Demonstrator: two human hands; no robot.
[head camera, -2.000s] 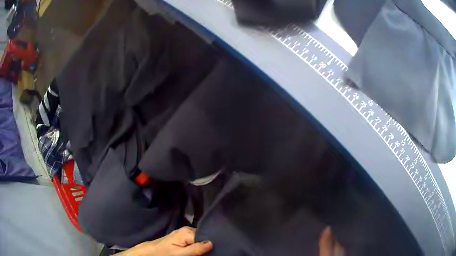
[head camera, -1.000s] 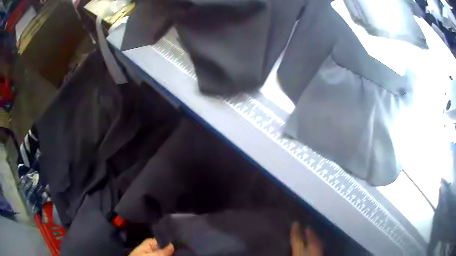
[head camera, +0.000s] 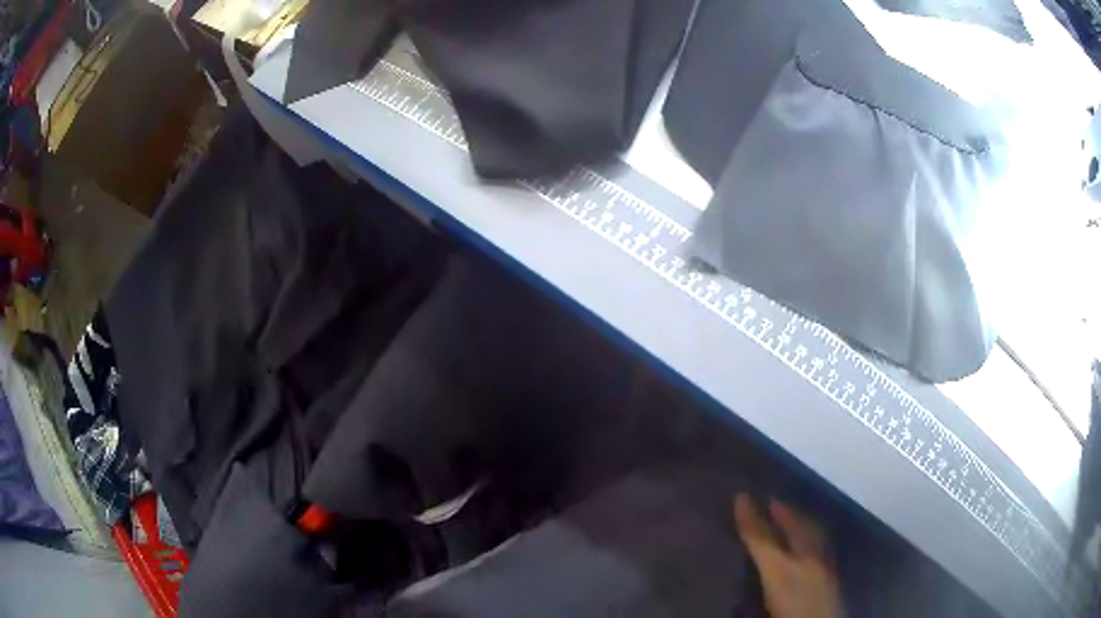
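Note:
My right hand is at the bottom right, below the table's blue edge, blurred, over the dark cloth in my lap. Its fingers point up; whether it holds cloth cannot be told. My left hand is not in view. A paler dark panel lies at the bottom centre of the lap, left of my right hand. On the table, a grey cut panel with a gathered seam lies over the printed ruler. Rumpled loose cut pieces lie to its left.
The white table's blue-trimmed edge runs diagonally from upper left to lower right. A cardboard box stands at the upper left. A red plastic item and checked cloth are at the lower left. Strong glare covers the right.
The view has swung to show more of the table. My left hand has left the picture at the bottom. My right hand shows more fully, and the lap cloth near it has shifted.

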